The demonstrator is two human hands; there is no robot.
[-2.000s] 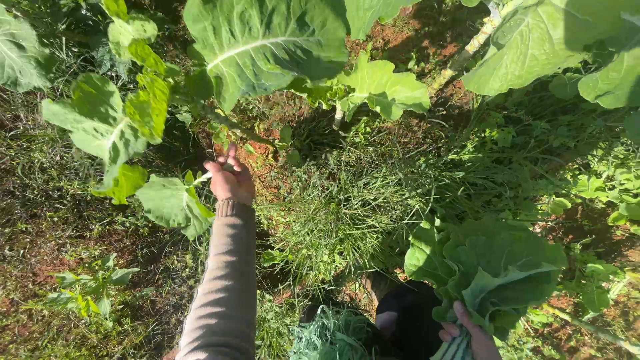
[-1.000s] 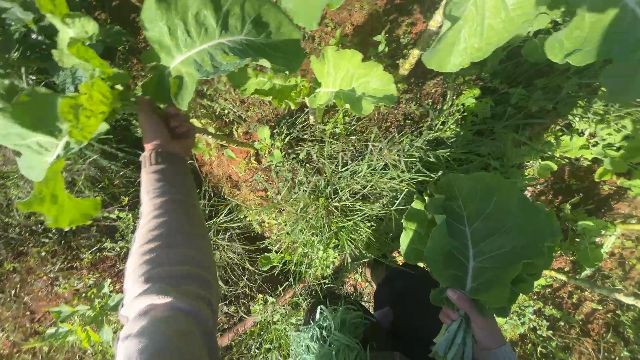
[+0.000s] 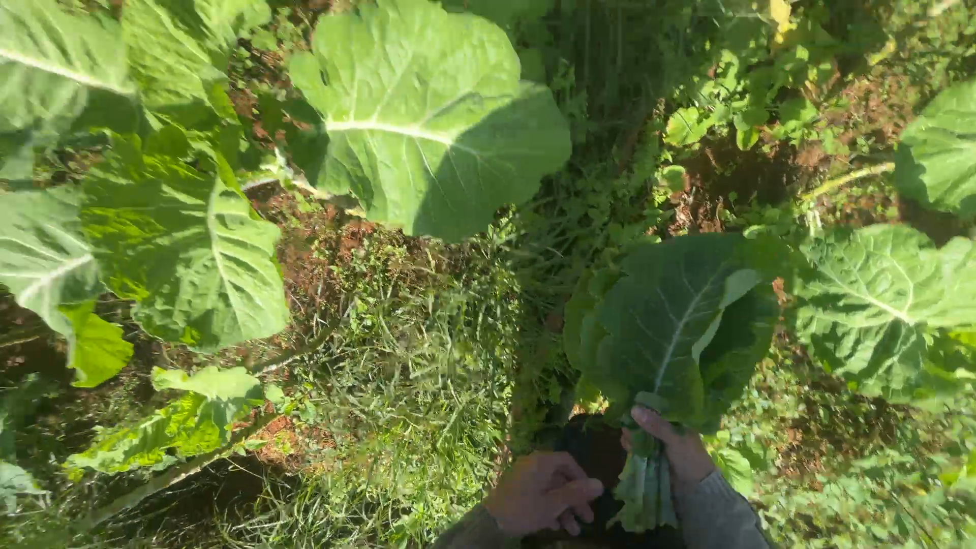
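Note:
A bunch of large green collard-type leaves (image 3: pixel 671 320) stands upright in my right hand (image 3: pixel 675 442), whose thumb lies across the stems. Below the grip the pale stems hang together. Just left of those stems is my left hand (image 3: pixel 545 492), its fingers loosely curled; whether anything thin is between them cannot be made out. A broad sunlit leaf (image 3: pixel 435 122) of a growing plant spreads above and to the left of the bunch.
More growing leaves (image 3: pixel 198 244) fill the left side, with a bare woody stem (image 3: pixel 168 476) slanting below them. Other plants' leaves (image 3: pixel 877 297) are close to the bunch on the right. Grass (image 3: pixel 412 381) and reddish soil cover the ground between.
My left hand has moved from the leafy plant at the left to beside the held bunch. My right hand still grips the bunch. The view has shifted to the right.

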